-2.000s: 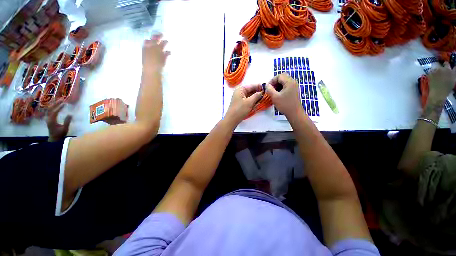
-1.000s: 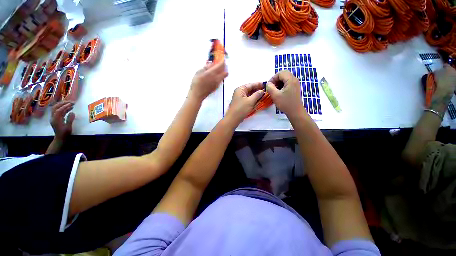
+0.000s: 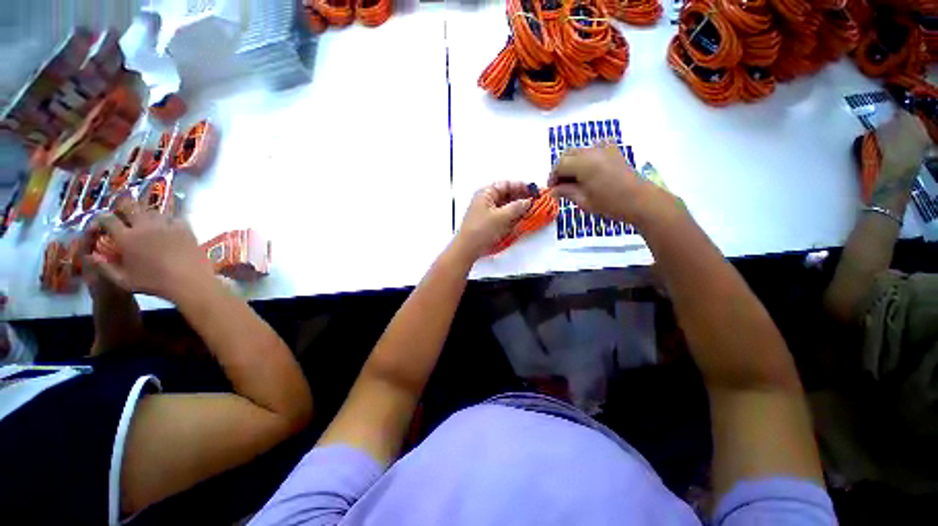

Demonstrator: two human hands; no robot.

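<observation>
An orange coiled cable (image 3: pixel 529 222) lies in my left hand (image 3: pixel 492 218), with its black cable end (image 3: pixel 533 190) at my fingertips. My right hand (image 3: pixel 599 177) is just right of the cable end, over the label sheet (image 3: pixel 597 223). Its thumb and finger are pinched together; whether a label is between them is too small to tell. The white sheet with rows of dark labels lies on the table under and beside my right hand, which hides part of it.
Heaps of orange coils (image 3: pixel 561 46) lie at the table's far side. A yellow-green piece (image 3: pixel 654 176) is partly behind my right wrist. The left neighbour's hands are at clear trays of coils (image 3: pixel 190 146), beside orange-white cards (image 3: pixel 243 253). A right neighbour's hand (image 3: pixel 897 154) holds a coil.
My right hand has shifted right and turned flatter over the label sheet, away from the cable end. The neighbour's hand has carried a coil from near my left hand to the trays.
</observation>
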